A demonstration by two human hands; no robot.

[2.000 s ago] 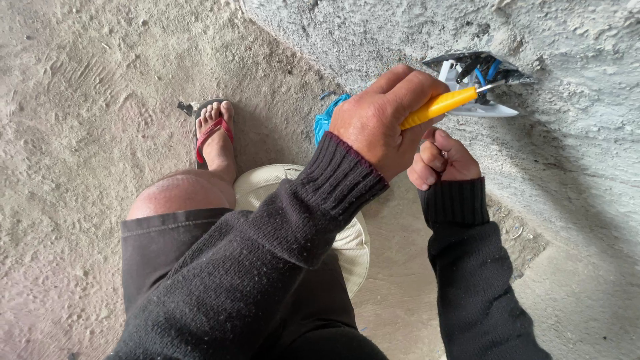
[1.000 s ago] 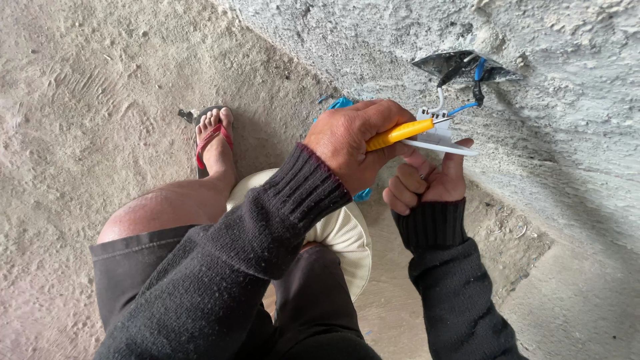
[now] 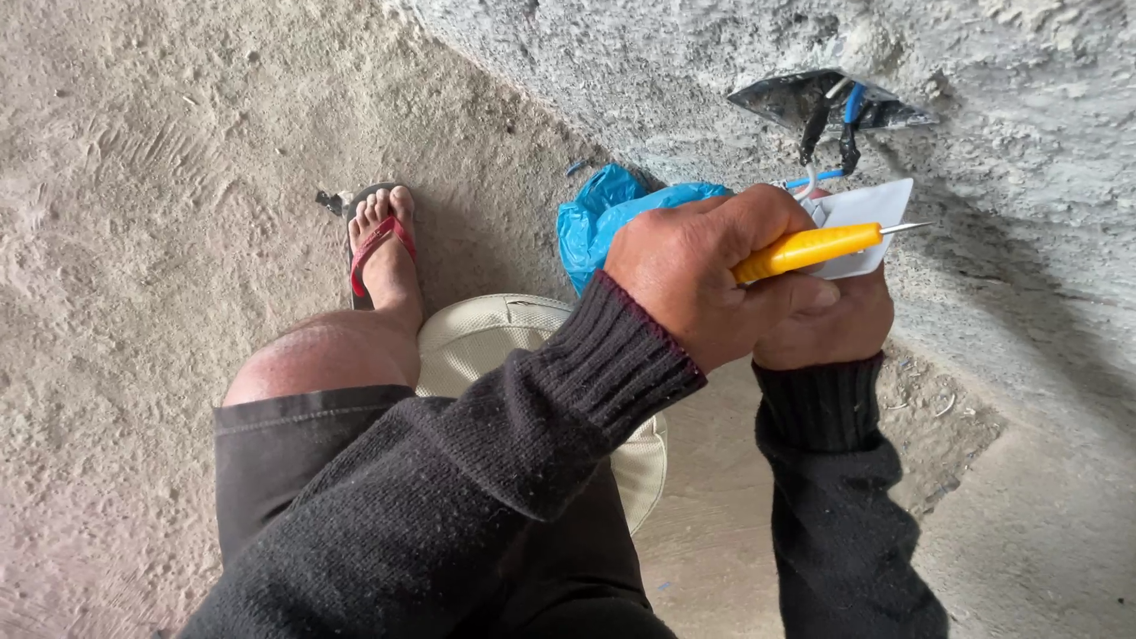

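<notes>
My left hand (image 3: 710,266) is closed around the yellow handle of a small screwdriver (image 3: 812,251). The tool's thin metal shaft points right, across the front of a white plastic electrical wall plate (image 3: 856,213). Behind and below the plate, my right hand (image 3: 830,324) holds it, with its fingers partly hidden by my left hand. A white wire (image 3: 810,182) and a blue wire (image 3: 821,177), both with black tape higher up, run from the plate area to a black recessed wall box (image 3: 781,98). Their ends at the plate are hidden.
Rough grey plaster wall (image 3: 1021,177) rises at the right. A crumpled blue plastic bag (image 3: 595,222) lies at its foot, left of my hands. Below me is a round cream cushioned seat (image 3: 488,324). My foot in a red-strapped flip-flop (image 3: 382,248) rests on the rough floor.
The plate was at the wall box two seconds ago, then out from it on its wires. Since one second ago, the plate has tilted and the screwdriver tip has moved from its back to past its edge.
</notes>
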